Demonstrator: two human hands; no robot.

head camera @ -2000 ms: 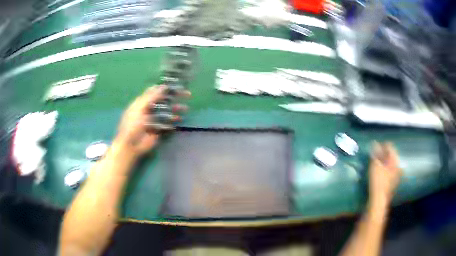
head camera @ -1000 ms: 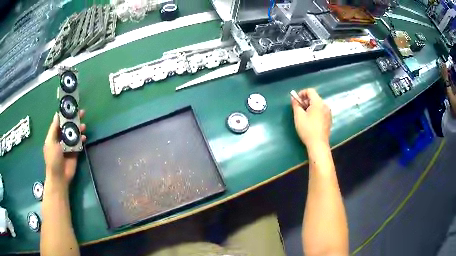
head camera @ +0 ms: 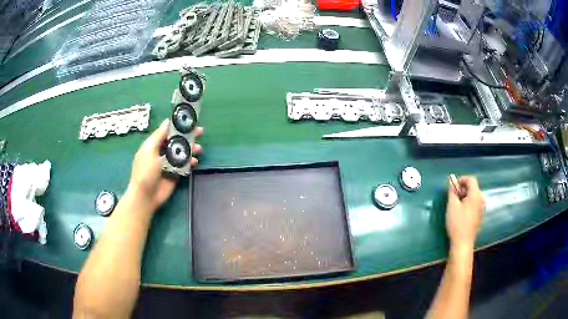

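My left hand (head camera: 152, 163) grips the lower end of a three-position holder (head camera: 182, 132), raised above the bench left of the tray. Three black round units with silver centres show on its face. My right hand (head camera: 464, 209) is at the right, its thumb and fingers pinched on a small pale piece (head camera: 455, 182); what it is cannot be told, perhaps the tip of tweezers. Two loose round units (head camera: 385, 196) lie between the tray and my right hand. Two more round units (head camera: 106, 203) lie beside my left forearm.
A shallow black scrap tray (head camera: 347, 237) with fine bits lies at the bench's front edge. Silver holders (head camera: 336, 107) and a long pointed arm (head camera: 364, 133) lie behind, by the machine (head camera: 479, 134). Holders (head camera: 215, 30) are piled at the back. A white cloth (head camera: 28, 196) lies far left.
The view has swung left and the machine now shows farther right. The left hand still holds the holder and the right hand is still pinched. The picture is sharper than two seconds ago.
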